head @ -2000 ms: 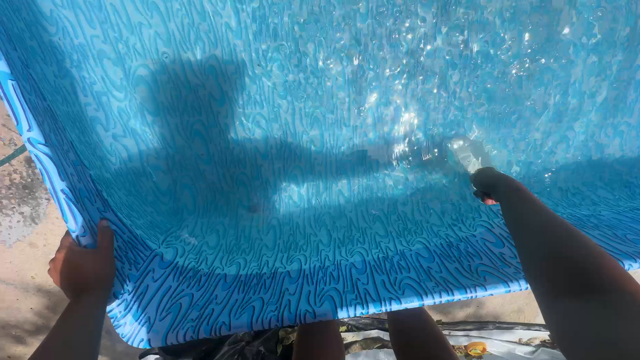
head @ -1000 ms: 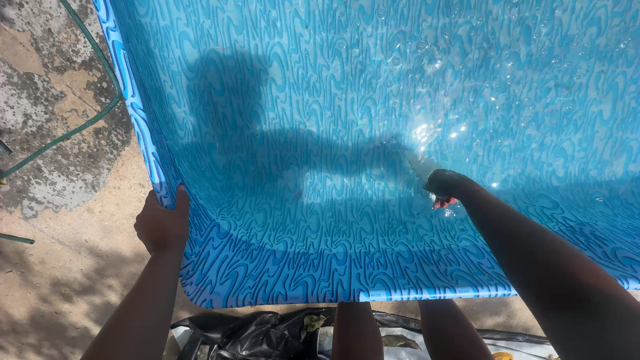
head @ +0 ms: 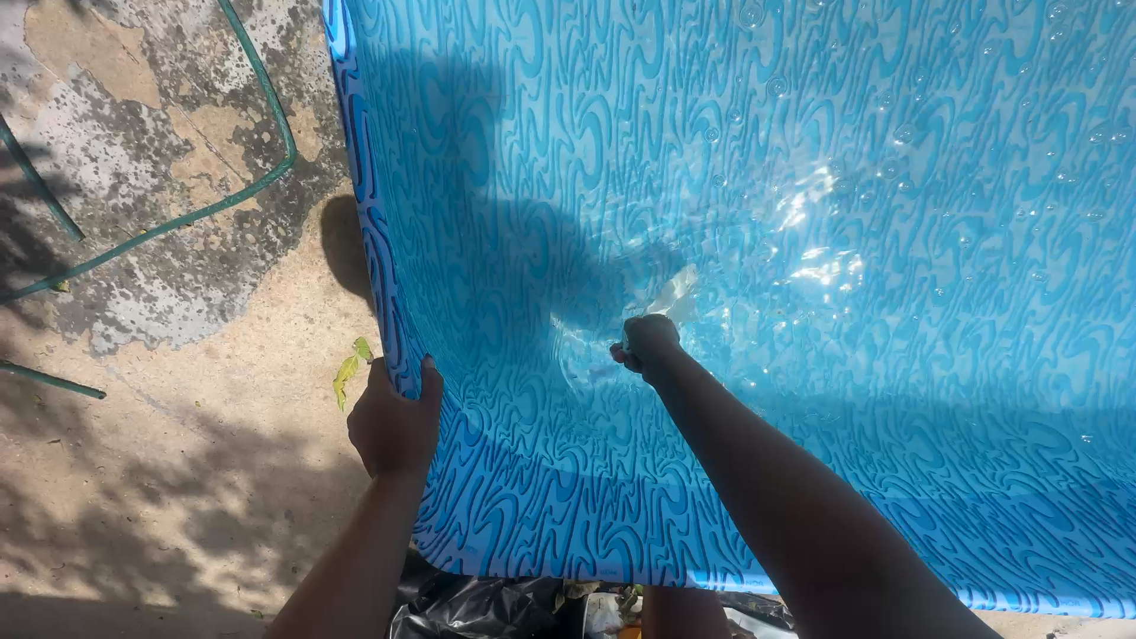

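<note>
My left hand (head: 395,417) grips the left edge of a blue patterned pool (head: 377,257), its thumb over the inner side. Near the pool's lower left corner, my right hand (head: 650,344) is closed on a pale, translucent object (head: 676,291) at the water's surface. The object points up and right from the fist, its far part under rippling water. What it is cannot be told, and its held end is hidden in the fist. My shadow falls on the pool floor behind the hand.
A green hose (head: 213,209) curves over the stained concrete ground (head: 257,319) at left. A leaf (head: 348,371) lies beside the pool wall. Black plastic sheeting (head: 488,608) and mixed litter lie below the near edge, by my leg (head: 683,612).
My right hand has moved left through the water with the pale object, nearer to my left hand. The left hand still grips the pool edge. The view has shifted left.
</note>
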